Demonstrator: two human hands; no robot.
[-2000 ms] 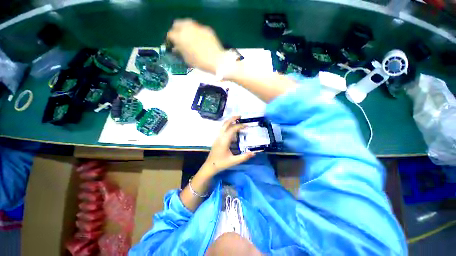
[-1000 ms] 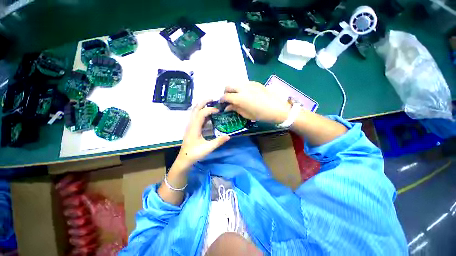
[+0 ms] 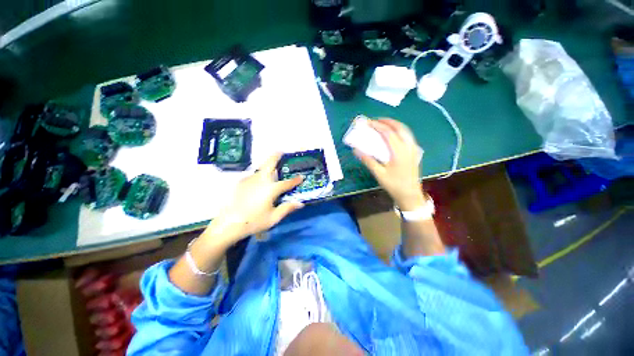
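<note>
A square black housing with a green circuit board lies at the front edge of the white sheet. My left hand rests at its left side, with fingertips on it. My right hand holds a flat smartphone with a pale face, raised above the bench right of the sheet. Another housing with a board lies on the sheet to the left, and a third housing lies tilted at the sheet's back.
Several green boards lie along the sheet's left side, black housings at the back. A white pad, handheld fan with cord, and clear plastic bag are on the right. Open cartons stand below the bench edge.
My right hand has left the module and picked up the smartphone from the bench. The module now lies on the sheet, with my left hand flatter beside it. The view has shifted slightly.
</note>
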